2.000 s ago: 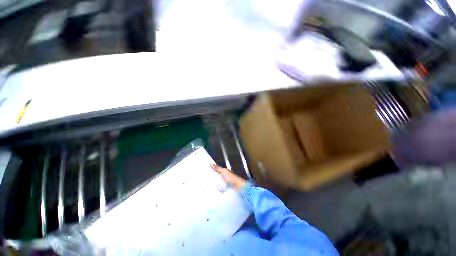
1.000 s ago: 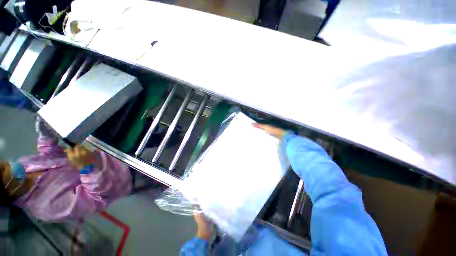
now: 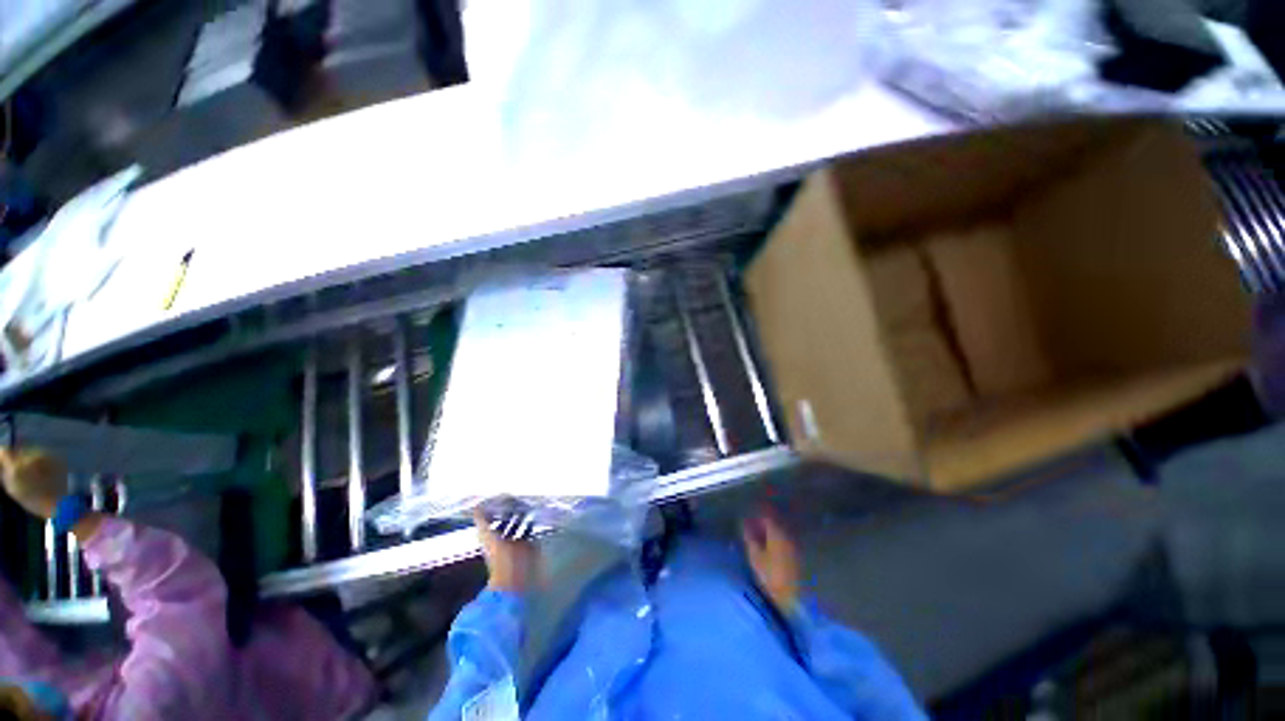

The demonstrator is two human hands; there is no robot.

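Note:
A flat white metal-cased unit point(image 3: 533, 387) in a clear plastic bag point(image 3: 402, 516) lies across the roller conveyor in front of me. The bag's loose, crinkled end hangs at the near edge. My left hand point(image 3: 510, 552) is at that near end, with its fingers on the bag. My right hand point(image 3: 771, 558) is off the unit, right of it and beyond the near rail, blurred, with nothing visible in it. An open, empty-looking brown carton point(image 3: 832, 324) stands tilted in view on the right of the conveyor.
A long white bench point(image 3: 352, 197) runs behind the conveyor, with crumpled clear bags point(image 3: 986, 57) at the back right and a small yellow-black item point(image 3: 179, 279). A person in a pink sleeve point(image 3: 155, 578) is at the left, a hand near a grey unit point(image 3: 127, 448).
The bagged unit now lies straighter across the rollers. My right hand has let go of its far edge and moved back towards me. The view has turned right, showing the carton.

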